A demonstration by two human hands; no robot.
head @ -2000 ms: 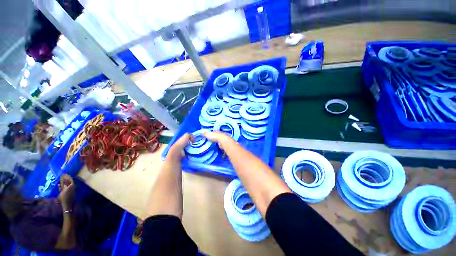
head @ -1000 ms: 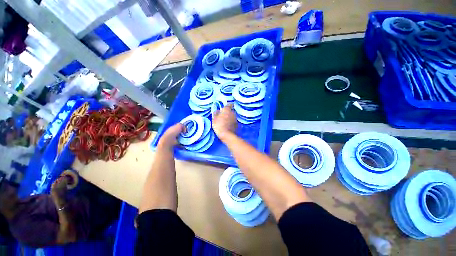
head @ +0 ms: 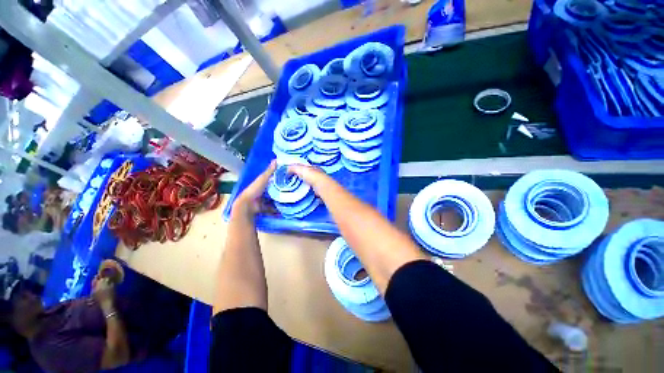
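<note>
My left hand (head: 256, 191) and my right hand (head: 311, 176) are on either side of the top of a stack of flanged rings (head: 293, 200) in the near left corner of the blue parts crate (head: 397, 138). Both hands hold the top ring; the fingertips are partly hidden. Several more stacks of pale blue flanged rings (head: 360, 125) fill the crate behind. On the tan bench, one stack (head: 349, 291) stands beside my right forearm, and three more stacks, one of them here (head: 451, 246), stand to the right.
A white glue bottle (head: 568, 336) lies at the bench's lower right. Red-brown rings (head: 164, 204) are heaped at left. A thin ring (head: 492, 101) lies on the green strip. Another full blue crate (head: 611, 135) is at upper right. A person (head: 73, 328) sits at lower left.
My right hand has moved left from the crate's middle to the near-left stack, joining my left hand there. The whole view has shifted, showing more of the white bottle.
</note>
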